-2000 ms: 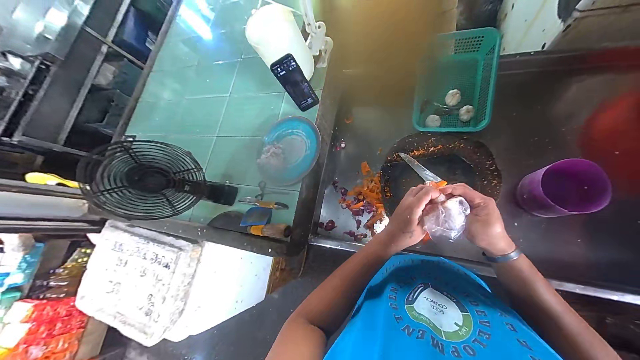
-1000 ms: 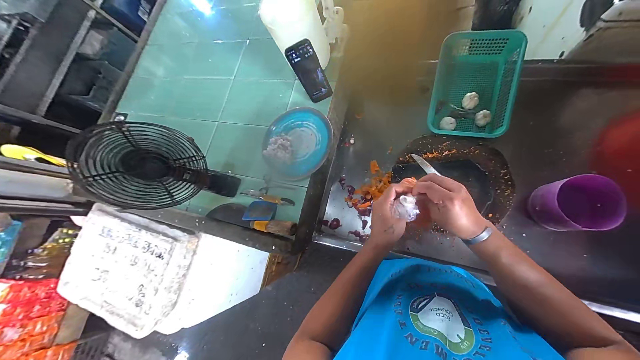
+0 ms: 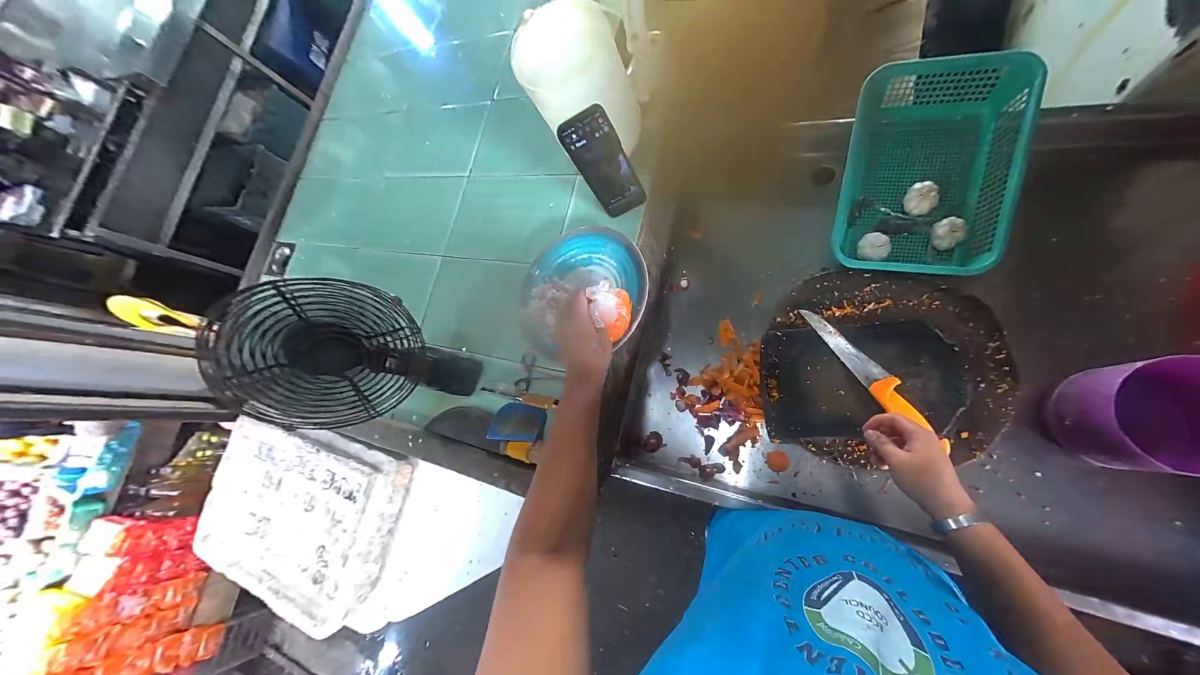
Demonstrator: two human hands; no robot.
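My left hand point(image 3: 583, 342) reaches into a blue-rimmed bowl point(image 3: 640, 267) on the tiled counter, against a bunched clear plastic bag with an orange item point(image 3: 617, 316) inside; its fingers are blurred, so the grip is unclear. My right hand point(image 3: 907, 452) touches the orange handle of a kitchen knife point(image 3: 848, 354), which lies on a dark chopping board point(image 3: 816, 394). Orange peelings point(image 3: 734, 380) and reddish-purple scraps lie left of the board. A green plastic basket point(image 3: 1017, 159) beyond the board holds several garlic bulbs point(image 3: 922, 198).
A phone point(image 3: 601, 159) leans on a cream plastic jug point(image 3: 577, 70) behind the bowl. A black wire fan guard point(image 3: 309, 352) and a blue-bladed scraper point(image 3: 517, 423) are at the left. A purple plastic container point(image 3: 1087, 412) stands at the right, and a white foam box point(image 3: 291, 516) sits lower left.
My left hand has moved left from over the board to the bowl, where an orange item now shows. The knife, earlier at my hands, now rests on the board under my right hand.
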